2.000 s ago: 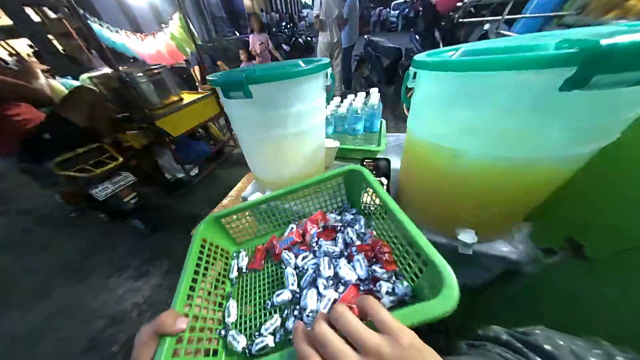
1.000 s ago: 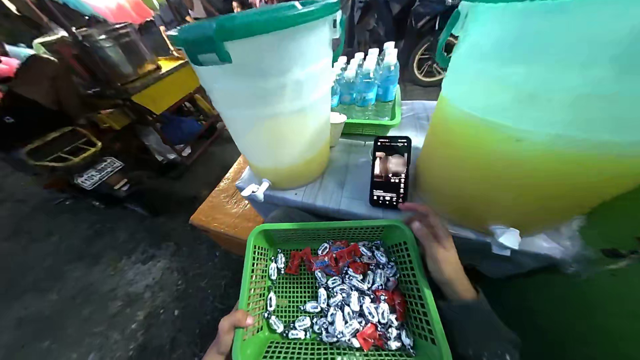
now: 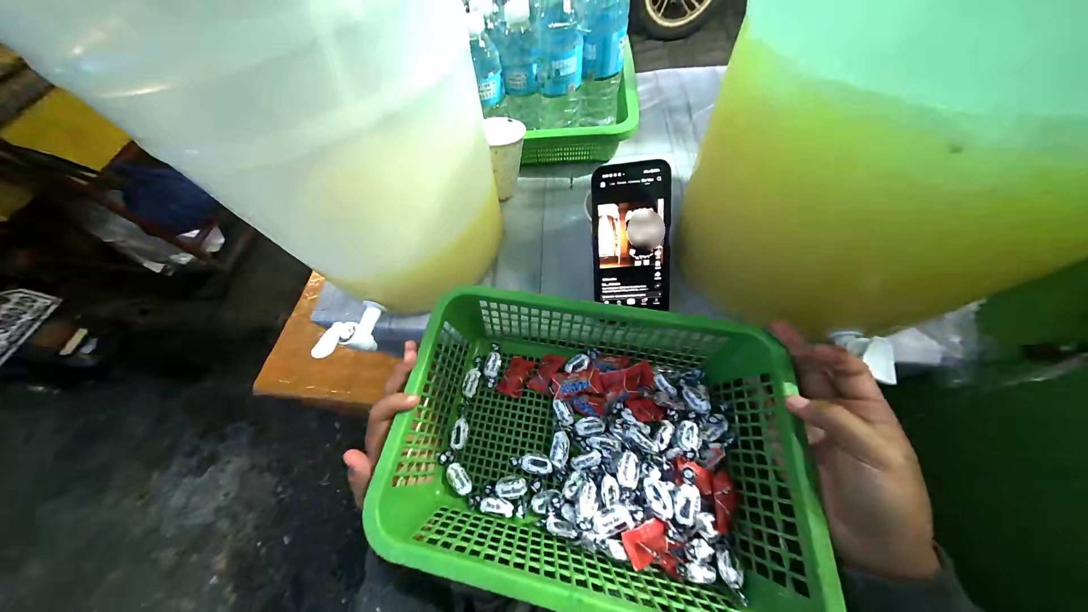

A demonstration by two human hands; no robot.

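Note:
A green plastic basket [image 3: 595, 310] is held between my two hands. My left hand [image 3: 387, 425] grips its left rim and side wall, thumb over the edge. My right hand [image 3: 863, 450] holds the right wall, with the thumb at the rim. Inside lie many silver-and-black wrapped candies [image 3: 629, 472], piled mostly toward the right, and some red wrapped candies [image 3: 625, 378] along the far side and at the right. Just beyond the basket, a smartphone [image 3: 631, 234] with a lit screen stands between two large drink containers, its lower edge hidden behind the basket rim.
A container of pale yellow drink [image 3: 365, 144] with a white spigot [image 3: 350, 331] stands left, another [image 3: 867, 187] right with its spigot [image 3: 867, 353]. Behind are a paper cup [image 3: 505, 157] and a green basket [image 3: 625, 127] of blue-labelled bottles [image 3: 557, 51]. A wooden table corner [image 3: 314, 365] juts out left.
My right hand was over the candies, then beside the phone; now it holds the basket's right side. My left hand stays on the left side. The view has tilted down and closer.

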